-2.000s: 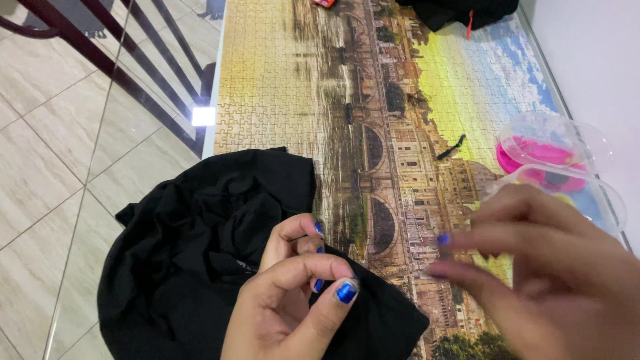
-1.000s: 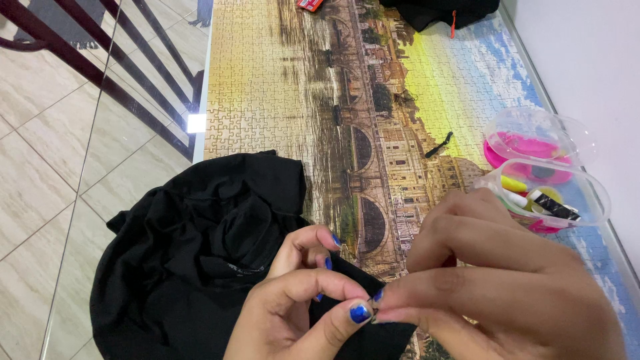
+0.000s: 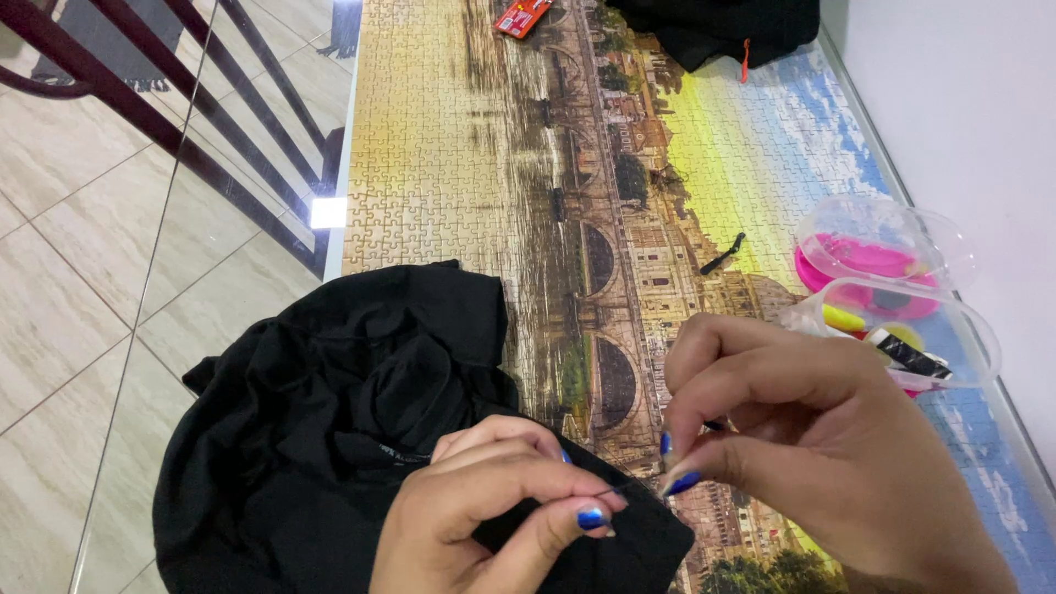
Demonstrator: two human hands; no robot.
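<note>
My left hand [image 3: 503,511] pinches a thin dark strand, seemingly thread, between thumb and index finger, above a black cloth garment [image 3: 272,462]. Close on its right, my right hand [image 3: 800,437] has thumb and fingertips brought together near the strand; what lies between them is too small to make out. The garment lies bunched on a glass-topped table over a jigsaw puzzle picture [image 3: 445,165]. A short black strip [image 3: 723,254] rests on the puzzle beyond my right hand.
An open clear plastic box [image 3: 982,330] with small items and a pink container [image 3: 874,256] stand at the right by the white wall. More black cloth [image 3: 726,25] with an orange tag and a red packet [image 3: 523,16] lie at the far end. A dark chair [image 3: 239,181] is at the left.
My hands were apart two seconds ago, met at the fingertips one second ago, and now have a small gap between them again. The garment has stayed in place.
</note>
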